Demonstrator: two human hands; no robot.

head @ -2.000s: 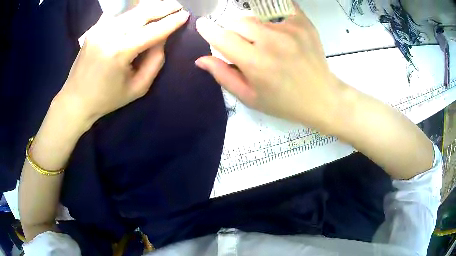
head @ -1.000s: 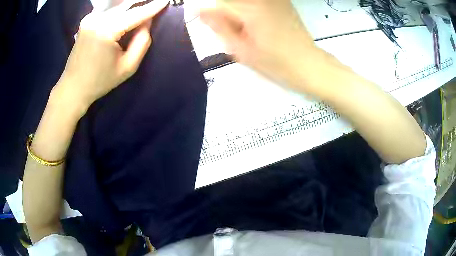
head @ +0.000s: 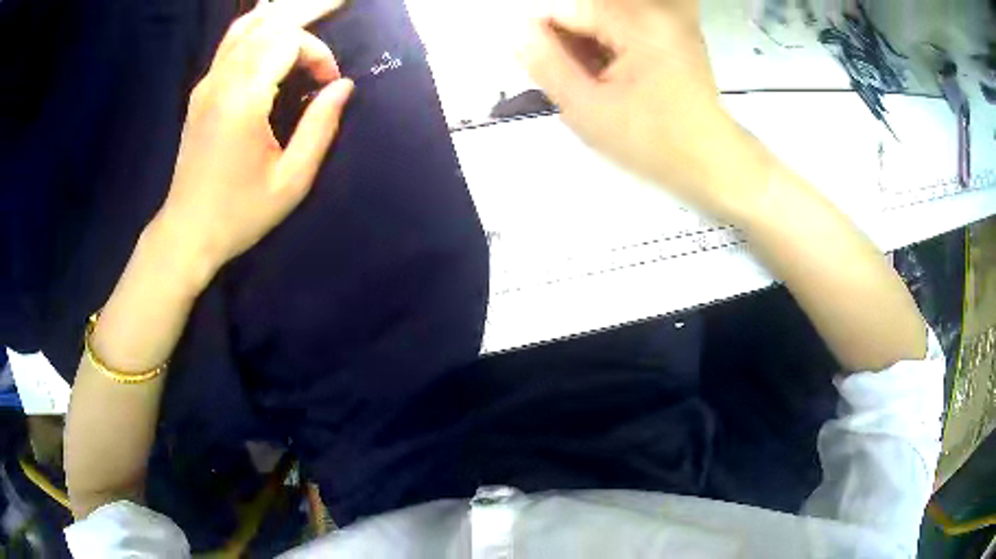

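Note:
Dark navy cloth [head: 371, 229] covers the left of the table and hangs over its front edge. Tiny white print [head: 386, 66] shows on it near the top. My left hand [head: 246, 153] lies on the cloth, fingers reaching to the top edge; thumb and fingertips are apart, and whether it pinches cloth is unclear. My right hand [head: 644, 98] is raised over the white table to the right of the cloth, blurred, its fingers curled and partly lost in glare at the top; what it holds cannot be told.
The white table [head: 590, 207] has a printed ruler along its near edge. Black thread scraps [head: 863, 66] lie at the upper right, with a thin dark-reddish tool [head: 963, 137] at the far right. A dark slot [head: 524, 104] shows beside my right hand. Bright glare covers the top centre.
The cloth has shifted down, baring the white print. My left hand has moved slightly right and down, its thumb lower. My right hand has lifted away from the cloth edge.

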